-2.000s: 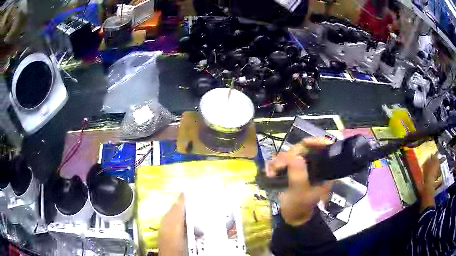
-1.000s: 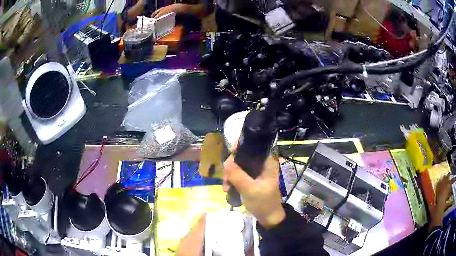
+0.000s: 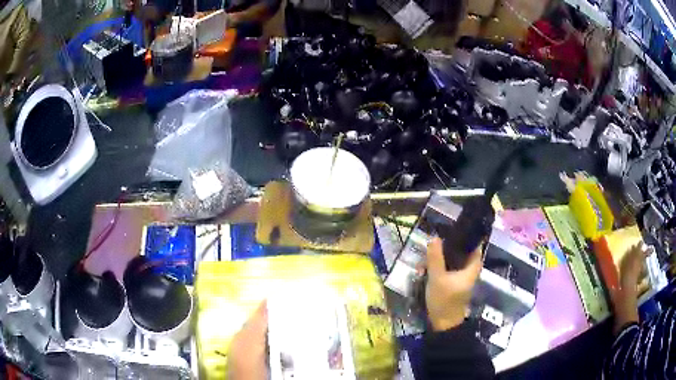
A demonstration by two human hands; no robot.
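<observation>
A white plastic camera housing [image 3: 307, 334] lies on the yellow pad [image 3: 222, 278], partly washed out by glare and cut off by the bottom edge. My left hand [image 3: 250, 345] is against the housing's left side; its fingertips are blurred, so its grip is unclear. My right hand [image 3: 451, 289] is closed around the black electric screwdriver [image 3: 470, 226], held over the screw feeders [image 3: 508, 271] right of the pad. The screwdriver's tip is hidden. A round tin with a white top [image 3: 330, 179] stands on a brown board [image 3: 273, 219], a thin stick upright in it.
Units with black balls [image 3: 159, 300] stand at left. A bag of screws [image 3: 211, 193] lies behind the pad. Black heads [image 3: 356, 96] are piled on the dark belt. A ring-faced unit [image 3: 48, 133] stands far left. Another person's hand [image 3: 631, 271] is at right.
My right hand and the screwdriver have moved from over the housing rightward to the feeders. The tin's white top is uncovered again. My left hand stays beside the housing.
</observation>
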